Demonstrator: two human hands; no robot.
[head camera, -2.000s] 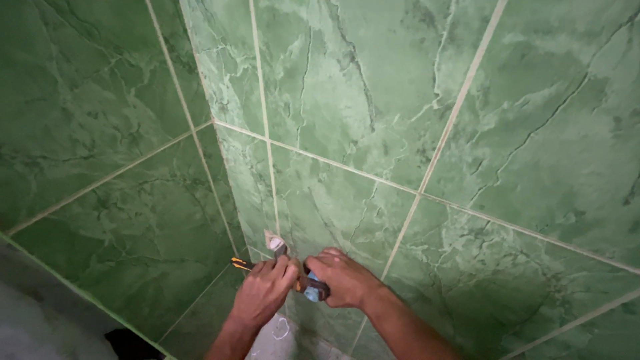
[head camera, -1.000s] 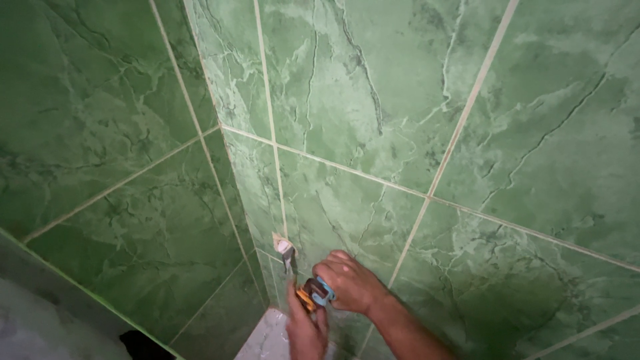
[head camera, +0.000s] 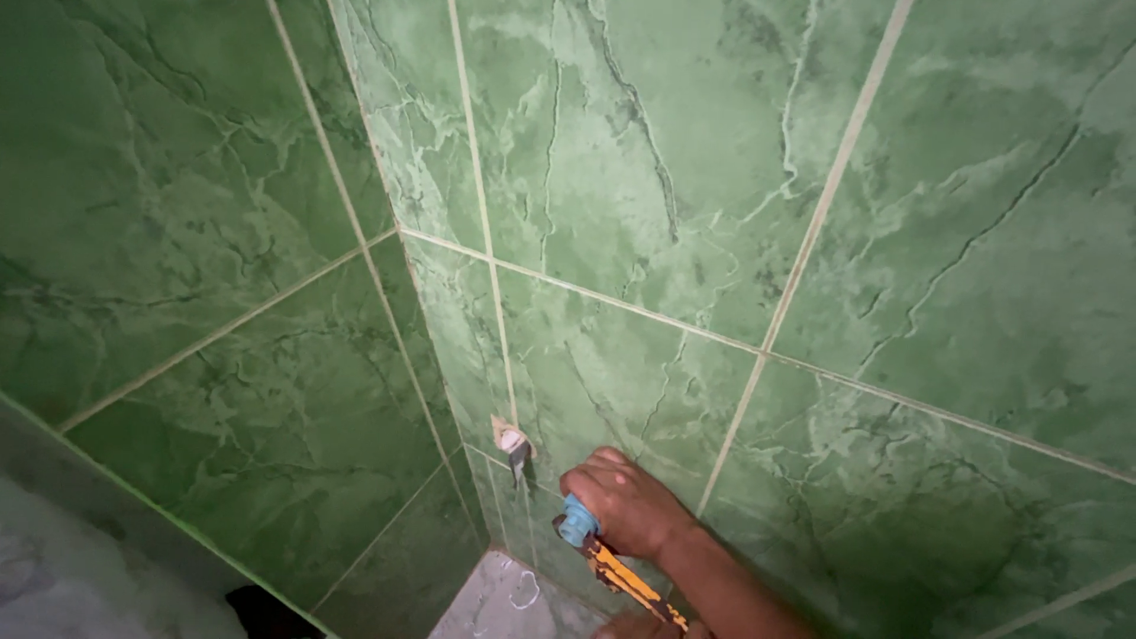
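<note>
My right hand (head camera: 626, 501) is closed around a light blue fitting (head camera: 579, 522), perhaps plastic, and hides much of it. The dark jaw end of a worn orange-handled hand tool (head camera: 626, 579), pliers or a wrench, lies against the fitting. Its handle slants down and right to my left hand (head camera: 641, 627), which grips it at the bottom edge and is mostly out of view. Left of my right hand, a white pipe outlet (head camera: 510, 440) sits in a rough hole in the tiled wall, with a grey strip (head camera: 519, 463) hanging from it.
Green marbled tiled walls (head camera: 621, 177) meet in a corner at the left. Below it is a pale grey surface (head camera: 497, 603) with a thin white curl (head camera: 524, 589) on it. A dark object (head camera: 266, 614) shows at the lower left, beside a tile edge.
My left hand has moved down and right, away from the outlet, to the bottom edge. The orange handle now points down and right, and more of it shows.
</note>
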